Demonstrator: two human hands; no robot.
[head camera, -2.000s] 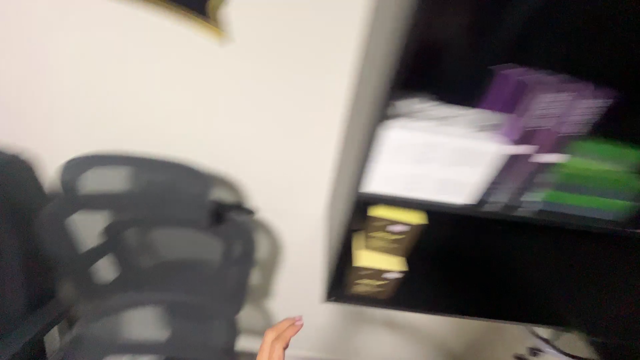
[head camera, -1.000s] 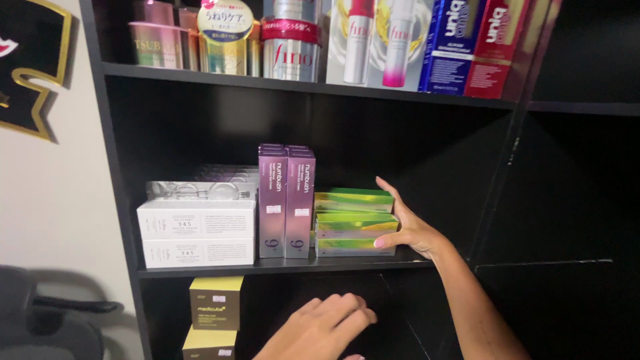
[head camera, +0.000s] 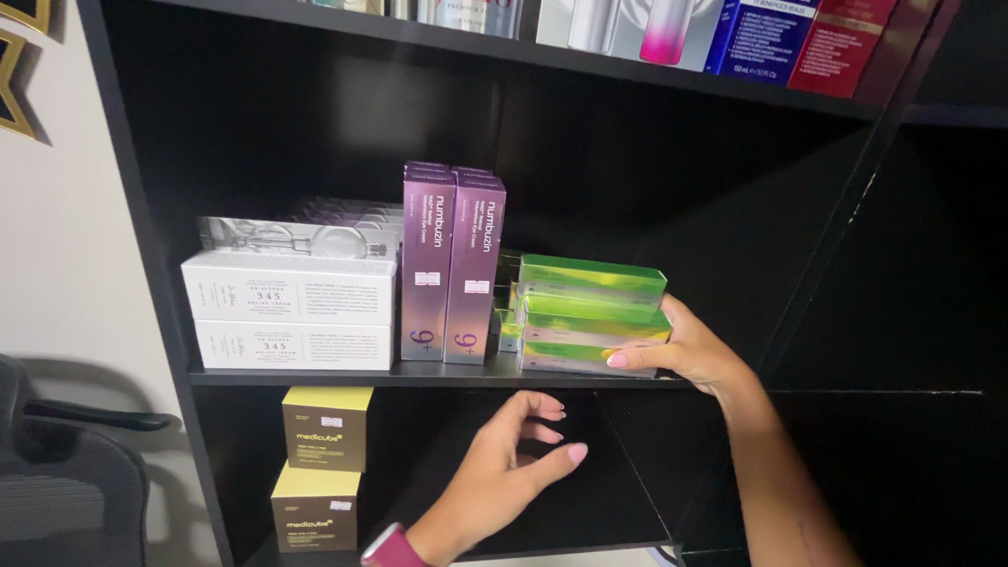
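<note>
On the middle shelf, my right hand (head camera: 693, 346) grips the right end of a stack of green cosmetic boxes (head camera: 587, 331), thumb on the front and the other fingers behind. My left hand (head camera: 512, 465) hangs in front of the lower compartment, fingers curled and apart, holding nothing; a pink band is on its wrist. Tall purple eye cream boxes (head camera: 476, 268) stand upright left of the green stack. Beside them lie white cream boxes (head camera: 291, 295), stacked, with clear-looking packaging behind. More small green boxes (head camera: 508, 327) show partly behind the gap.
Two brown boxes with yellow tops (head camera: 323, 437) are stacked in the lower compartment. Hair product boxes, including a blue one (head camera: 760, 39) and a red one (head camera: 843, 43), stand on the shelf above. A dark mesh chair (head camera: 71, 465) is at the lower left.
The view has come closer to the shelves. Since one second ago the green stack has shifted right, away from the purple boxes, with my right hand on it. Two seconds ago neither hand was on it.
</note>
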